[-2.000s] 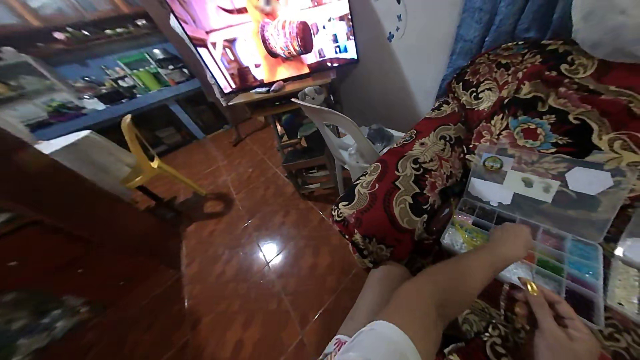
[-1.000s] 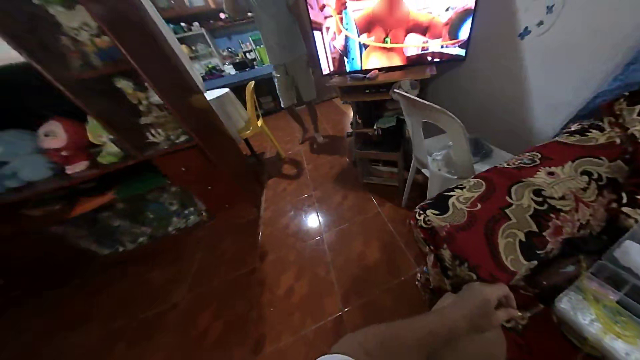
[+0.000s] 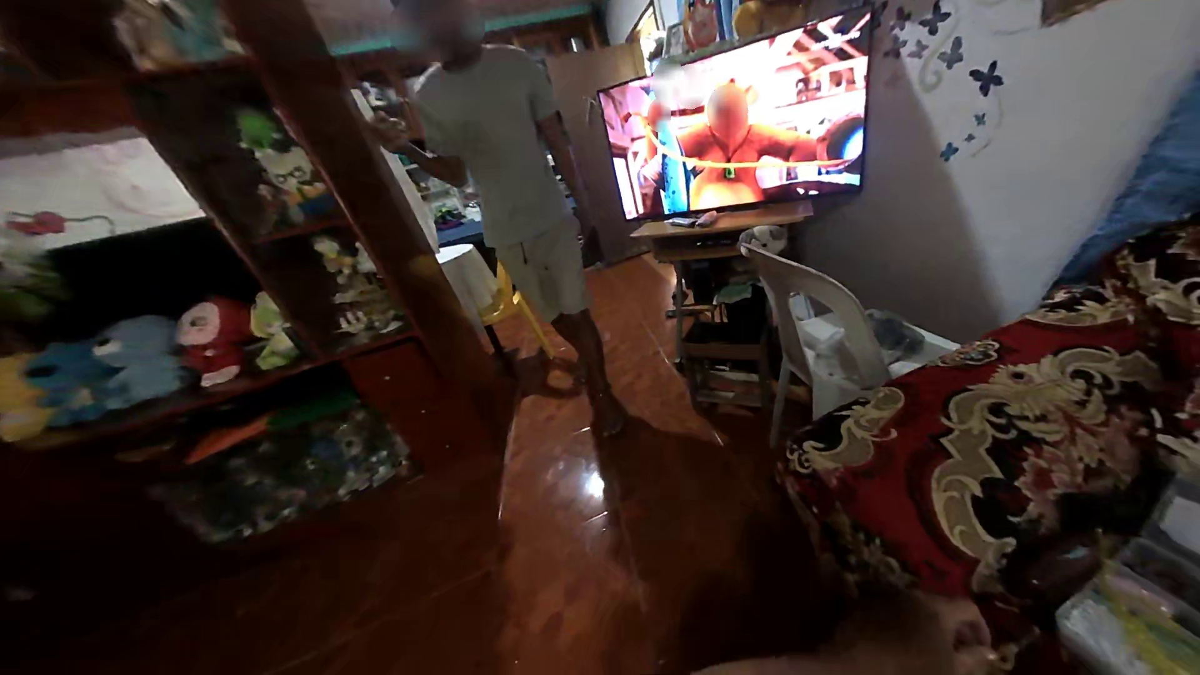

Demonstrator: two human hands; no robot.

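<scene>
My left hand (image 3: 952, 630) is low in the head view, at the bottom edge right of centre, dark and blurred. Its fingers look bent, and a small gold-coloured thing (image 3: 1005, 649) shows at the fingertips; whether the hand holds it is unclear. Just right of it, a clear plastic compartment box (image 3: 1097, 623) is partly in view on the sofa, with something yellow in or on it. The box's contents are too blurred to tell. My right hand cannot be made out.
A red, patterned sofa cover (image 3: 1041, 441) spreads at right. Beyond it stand a white plastic chair (image 3: 830, 291) and a television (image 3: 741, 122). A person (image 3: 511, 178) stands near a yellow chair (image 3: 511, 305). A wooden shelf (image 3: 403, 216) with plush toys is at left.
The view has swung left and up. My left hand was over the box's compartments two seconds ago and is now beside the box. The person, partly visible one second ago, now shows more fully.
</scene>
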